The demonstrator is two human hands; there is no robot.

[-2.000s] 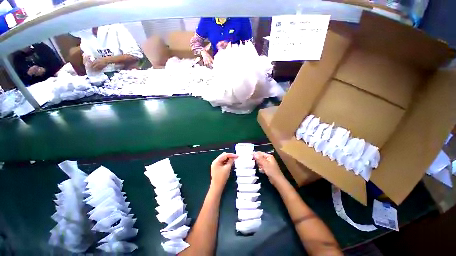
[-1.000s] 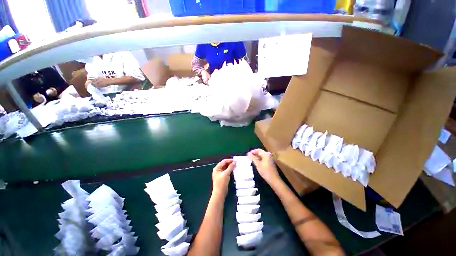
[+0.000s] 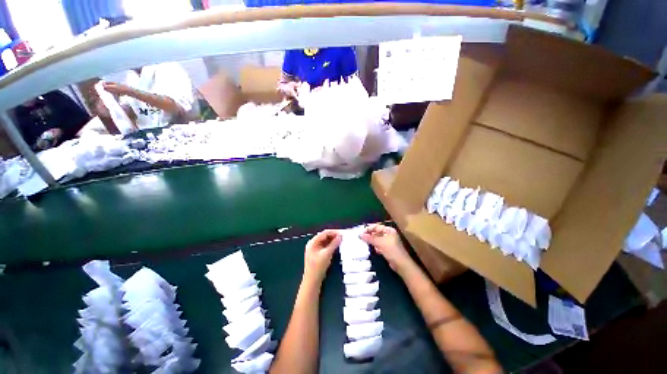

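Observation:
A row of overlapping white packets (image 3: pixel 361 299) runs toward me on the dark green surface. My left hand (image 3: pixel 320 252) and my right hand (image 3: pixel 385 245) pinch the far end of this row from its two sides. Three more columns of white packets lie to the left, one nearer (image 3: pixel 242 310) and two side by side farther left (image 3: pixel 156 318). An open brown carton (image 3: pixel 534 146) tilts toward me at the right, with rows of white packets (image 3: pixel 490 221) along its lower side.
A closed brown box (image 3: pixel 439 256) supports the carton. A white strip (image 3: pixel 508 321) and a printed label (image 3: pixel 567 317) lie below it. A paper notice (image 3: pixel 417 68) hangs from the shelf edge (image 3: pixel 292 36). Across the line, people sit behind a white heap (image 3: pixel 344 135) and loose packets (image 3: pixel 212 139).
My hands remain at the far end of the row, with the right hand slightly lower and closer in. Across the line, a person in white has raised a white item. The camera view has shifted slightly.

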